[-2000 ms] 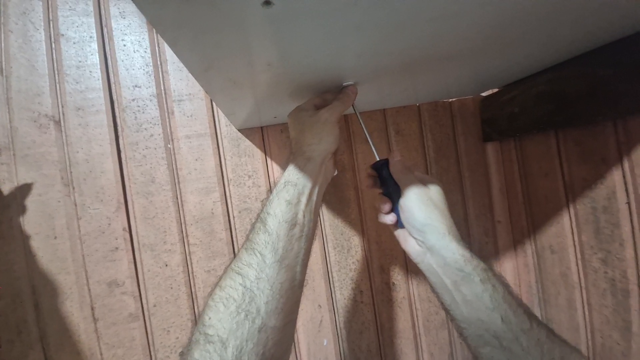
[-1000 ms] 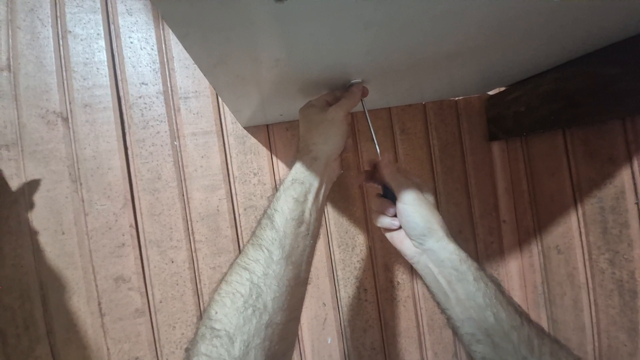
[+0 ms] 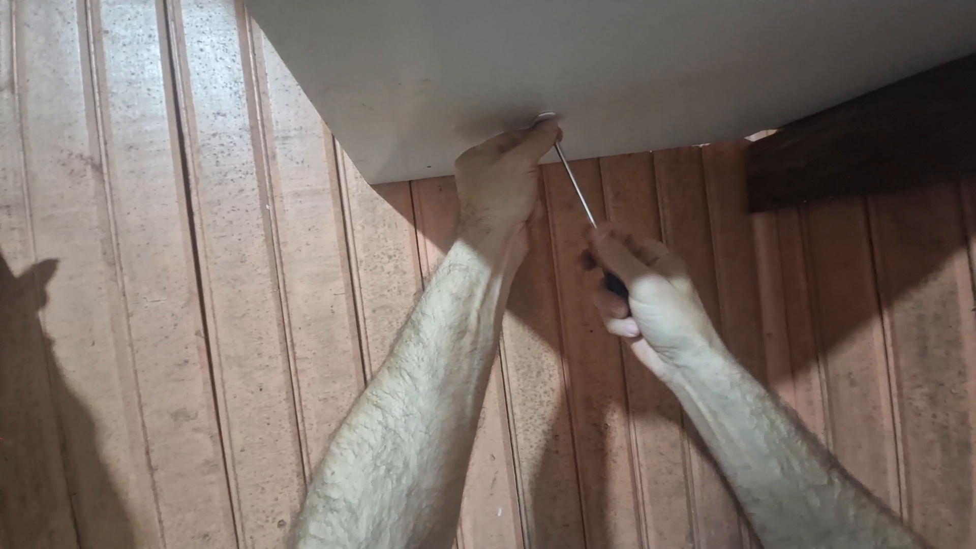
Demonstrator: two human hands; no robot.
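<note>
A screwdriver (image 3: 576, 187) with a thin metal shaft and a dark handle slants up to the underside of a pale flat panel (image 3: 427, 69). My right hand (image 3: 652, 293) is wrapped around the handle, most of which it hides. My left hand (image 3: 507, 171) is raised against the panel near its lower edge, thumb and fingertips pinched together beside the upper end of the shaft. A small whitish round piece (image 3: 544, 116) shows at those fingertips, against the panel. The screwdriver's tip is hidden behind the fingers.
Behind my arms runs a wall of vertical wooden boards (image 3: 320, 290), with shadows cast on it. A dark wooden beam (image 3: 862, 145) meets the panel's edge at the right. The panel's corner juts down left of my left hand.
The fingers of my right hand have shifted on the screwdriver handle, covering more of it than two seconds ago. My left hand stays at the same spot on the panel.
</note>
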